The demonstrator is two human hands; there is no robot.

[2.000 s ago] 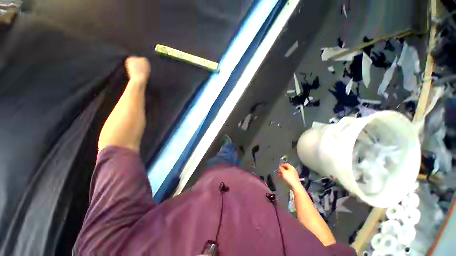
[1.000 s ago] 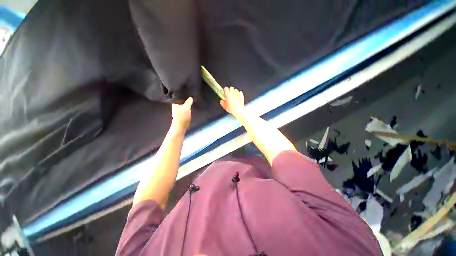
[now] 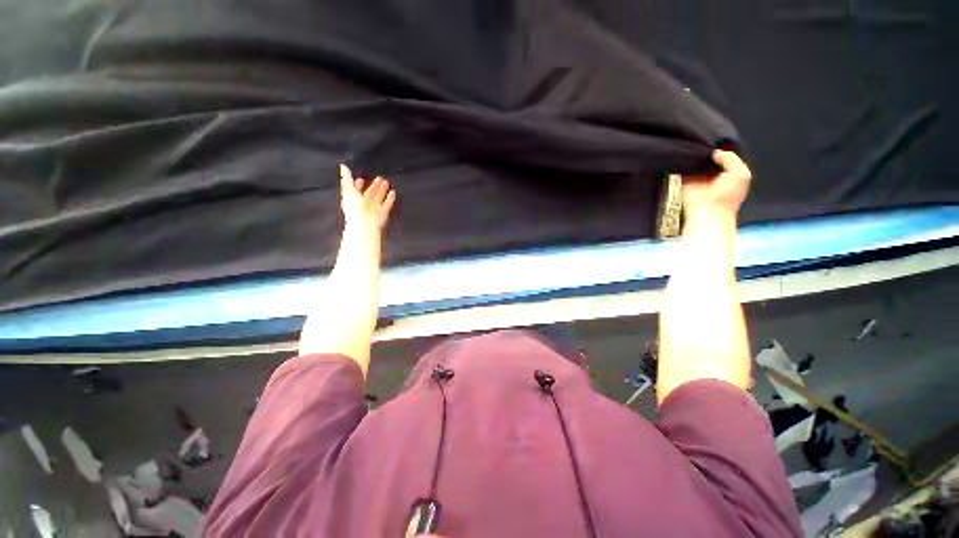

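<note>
Black fabric (image 3: 463, 137) covers the table, with folds and ripples in its loose top layer. My right hand (image 3: 720, 187) is closed on the bunched edge of the fabric at the right and lifts it a little. The yellow stick (image 3: 671, 206) shows just left of my right hand, partly under the fabric, its near end at the table rim. Whether my hand touches the stick is unclear. My left hand (image 3: 367, 202) is at the fabric on the left with fingers spread, holding nothing.
The pale blue-white table edge (image 3: 526, 275) runs across in front of my body, with a darker blue side and cream lower lip. Pale and dark offcuts (image 3: 158, 510) lie on the grey floor at lower left and lower right. A thin wooden strip (image 3: 857, 422) lies at the lower right.
The view has turned squarely to the table. My left hand has let go of the bunched fabric and spread its fingers. My right hand has left the stick and taken hold of the fabric edge.
</note>
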